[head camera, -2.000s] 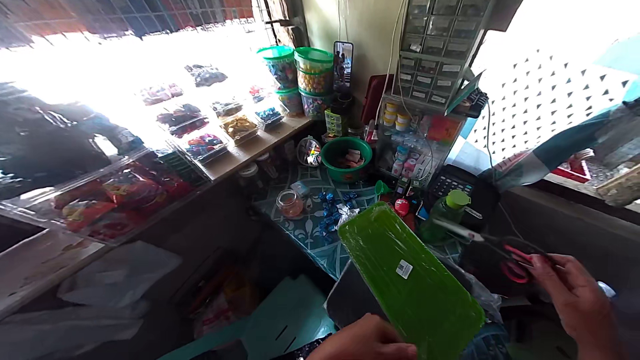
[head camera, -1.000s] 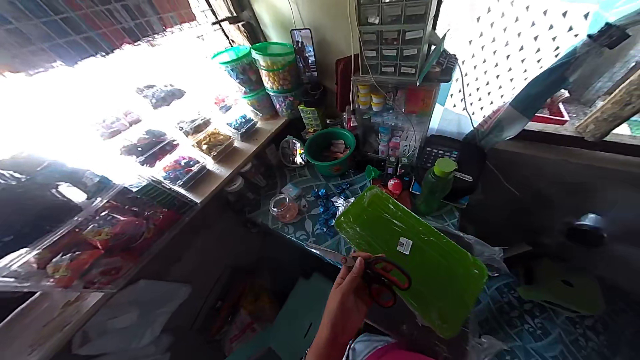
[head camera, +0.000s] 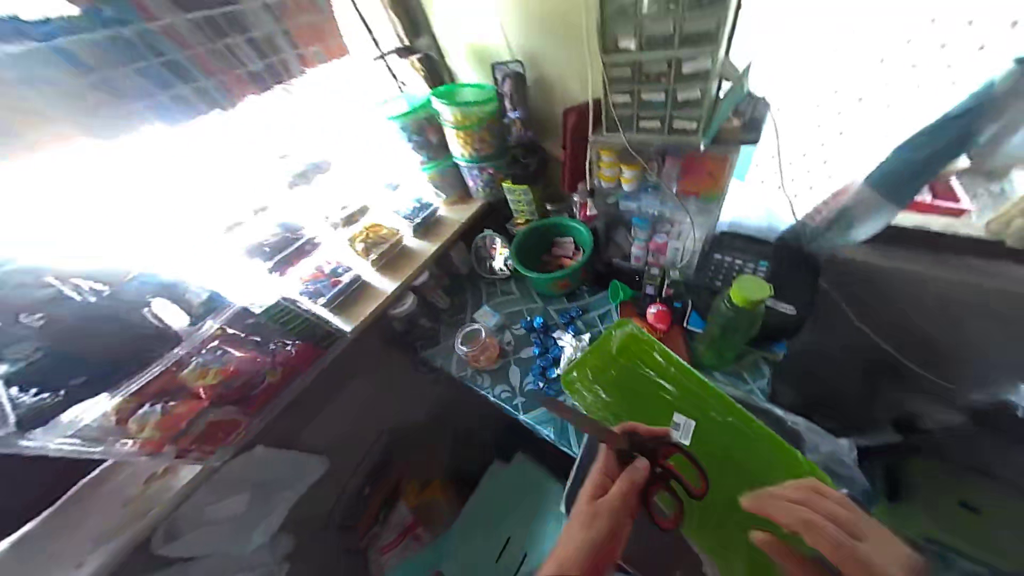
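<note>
Scissors with dark red handles (head camera: 674, 485) are gripped near their pivot by my left hand (head camera: 610, 496), blades pointing up and left. Beneath them lies a bright green flat rectangular board or tray (head camera: 640, 372) in clear plastic wrap, with a small white label. My right hand (head camera: 824, 524) is over its lower right part, fingers spread and somewhat blurred; whether it touches the wrap I cannot tell. Beyond the green piece's upper left corner are blue foil-like pieces (head camera: 546, 352) on the patterned tablecloth, with an open glass jar (head camera: 478, 347) to their left.
A green basin (head camera: 552, 280), a green bottle (head camera: 732, 324) and a calculator (head camera: 730, 260) stand behind the green piece. Stacked tubs (head camera: 468, 128) and small trays (head camera: 374, 242) line the left ledge. A drawer cabinet (head camera: 668, 68) is at the back, and a pale plastic bag (head camera: 240, 504) is low left.
Two seconds ago the scissors were in my right hand; a second ago my left hand held them. My right hand, out of view a second ago, is now over the green piece.
</note>
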